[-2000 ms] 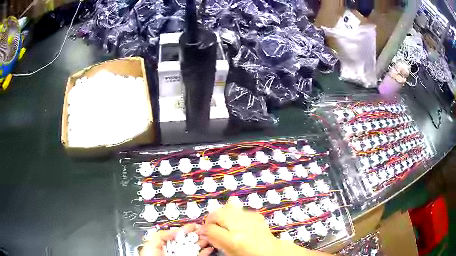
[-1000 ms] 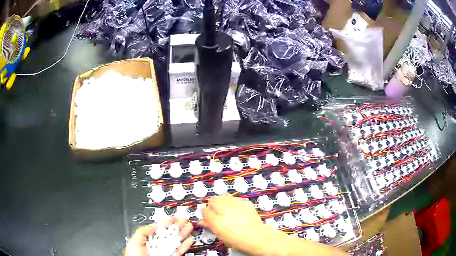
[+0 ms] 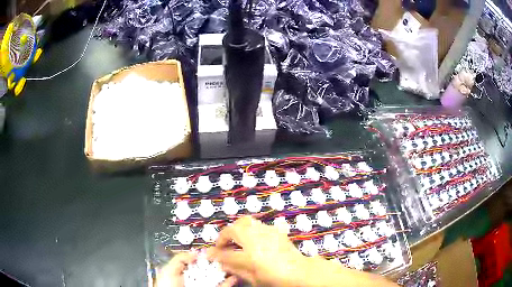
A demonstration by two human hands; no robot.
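A clear blister tray (image 3: 164, 193) with rows of white roundish modules (image 3: 227, 181) and red, yellow and dark wires lies in front of me. My left hand (image 3: 174, 272) is cupped palm up over the tray's near left part, cut off by the lower edge, and holds a heap of small white caps (image 3: 203, 273). My right hand (image 3: 247, 246) comes from the lower right over the lower rows. Its fingertips are bent down at the heap in my left palm. Whether they pinch a cap is hidden.
An open brown box (image 3: 90, 126) of white caps stands back left. A black post (image 3: 243, 89) and white device (image 3: 210, 84) stand behind the tray, before bagged parts (image 3: 331, 56). More filled trays (image 3: 449, 160) lie right. A fan (image 3: 21, 47) is far left, a red crate (image 3: 494, 252) lower right.
My right hand moves from over the module rows back left to my left palm. My left hand is slightly further right. The whole view has shifted slightly.
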